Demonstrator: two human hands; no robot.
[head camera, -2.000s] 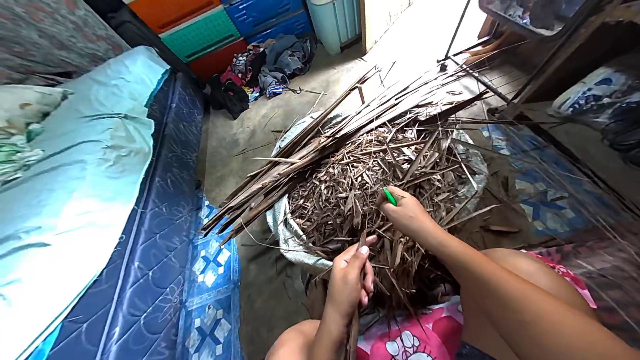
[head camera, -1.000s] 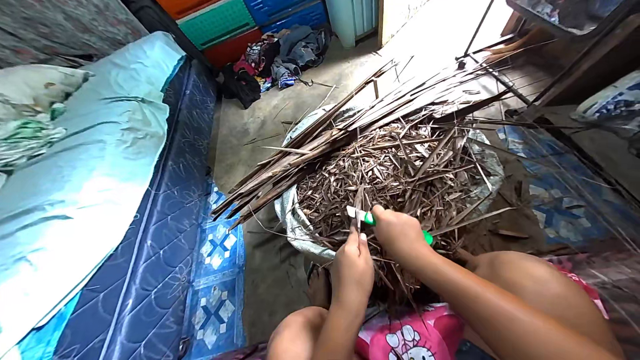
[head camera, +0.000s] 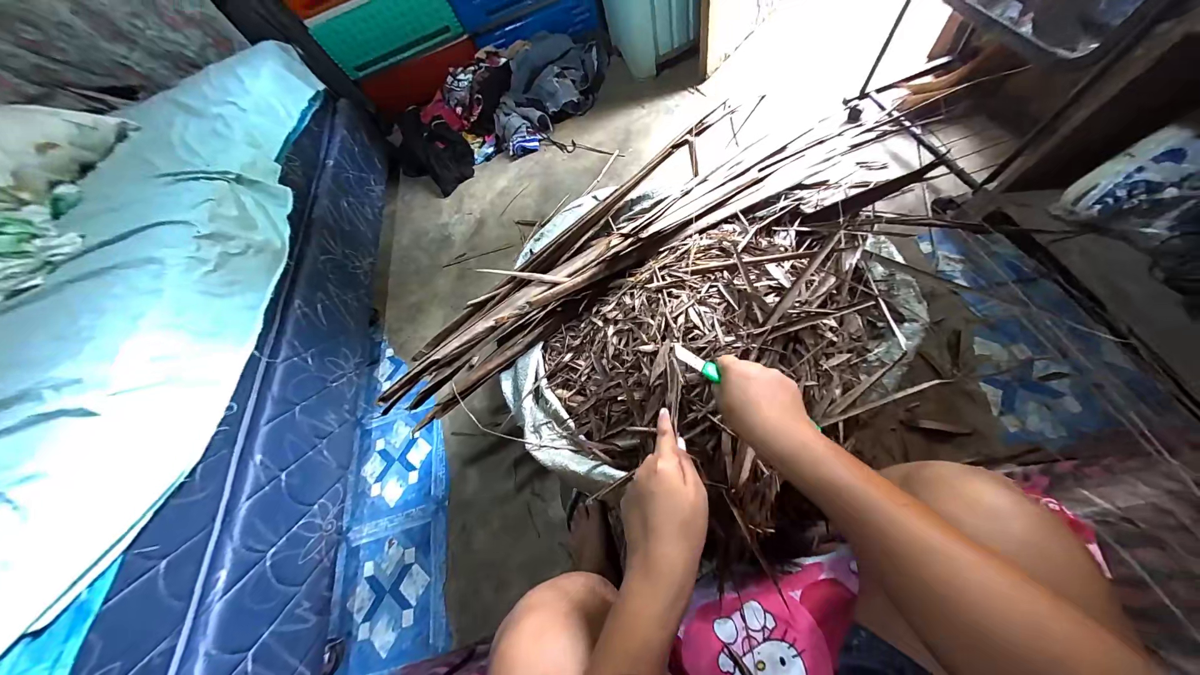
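My right hand (head camera: 761, 398) is closed on the green handle of a small knife (head camera: 696, 362), its pale blade pointing up and left against a dry leaf strip (head camera: 671, 380). Just below, my left hand (head camera: 664, 487) grips the lower end of that strip, index finger laid along it. Both hands are over a woven sack (head camera: 553, 441) with a rolled-down rim, filled with short cut pieces of dry brown leaf (head camera: 628, 347). Across the sack's far side lies a bundle of long dry leaf strips (head camera: 581, 272), slanting from lower left to upper right.
A blue mattress (head camera: 291, 328) with a light sheet runs along the left. Crumpled clothes (head camera: 534, 94) lie on the floor before coloured drawers (head camera: 384, 37). At the right are a thin metal frame (head camera: 923, 150) and patterned floor covering (head camera: 1022, 375). My knees flank the near side.
Two seconds ago my hands were farther apart. My right hand has moved to the strip above my left hand, bringing the knife blade against it.
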